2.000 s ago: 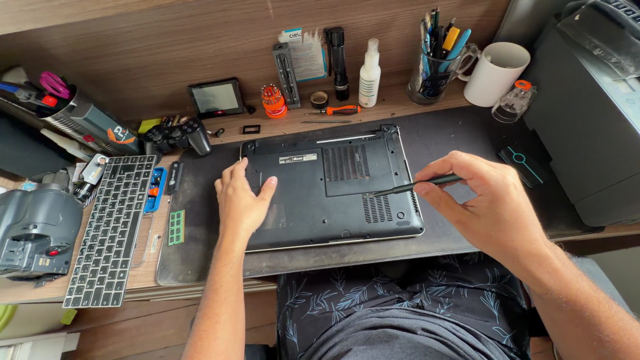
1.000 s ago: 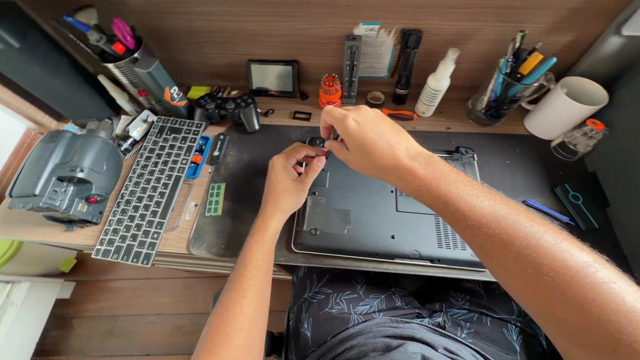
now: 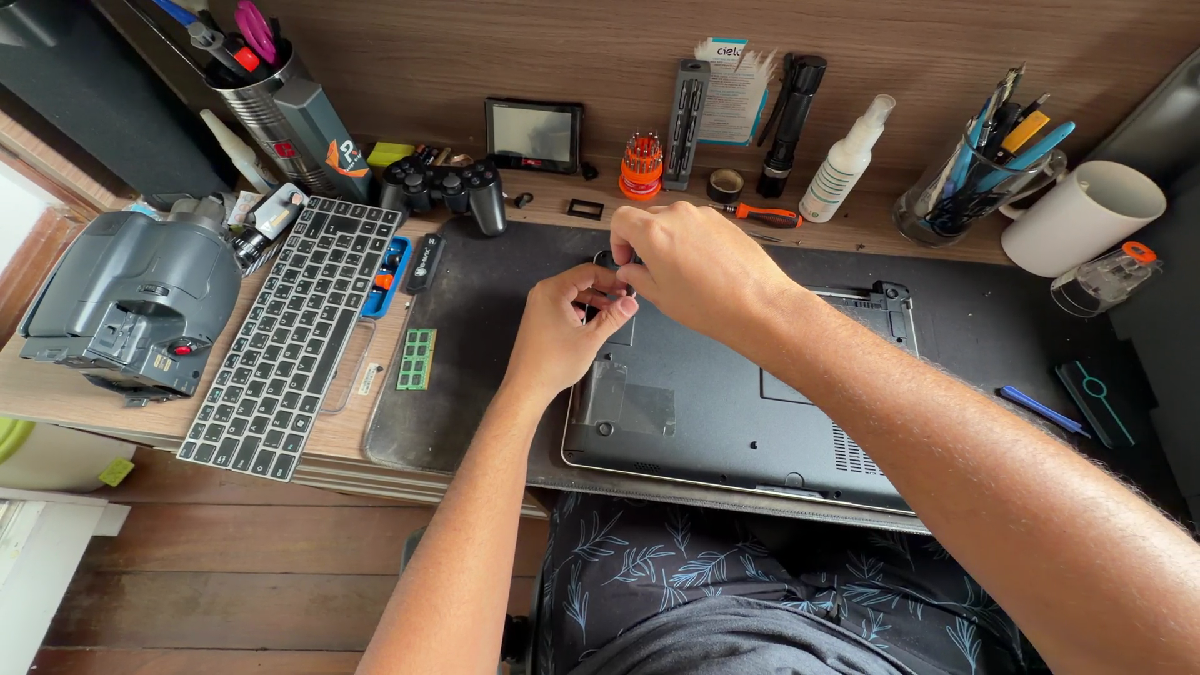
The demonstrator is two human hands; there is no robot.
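Note:
A black laptop [image 3: 712, 431] lies bottom side up on the dark desk mat [image 3: 469, 309]. Over its far left corner my left hand [image 3: 567, 323] and my right hand [image 3: 689, 267] meet, fingertips pinched close together. Something small and dark shows between the fingers; what it is cannot be made out. My right forearm hides part of the laptop's vents and panel. To the left on the mat lies a green memory module [image 3: 415, 359]. A blue pry tool [image 3: 1042, 411] rests right of the laptop, beside a dark case with a green line [image 3: 1094, 403].
A loose keyboard [image 3: 291, 337] and a grey device [image 3: 136, 291] stand left. Along the back are a game controller [image 3: 445, 187], a bit set [image 3: 641, 167], an orange screwdriver [image 3: 759, 215], a flashlight [image 3: 792, 122], a spray bottle [image 3: 848, 159], a glass of pens [image 3: 937, 197] and a white mug [image 3: 1083, 220].
Two seconds ago my right hand held a slim tool over the laptop's vents and my left hand lay on its left side. Both hands have since come together at the far left corner.

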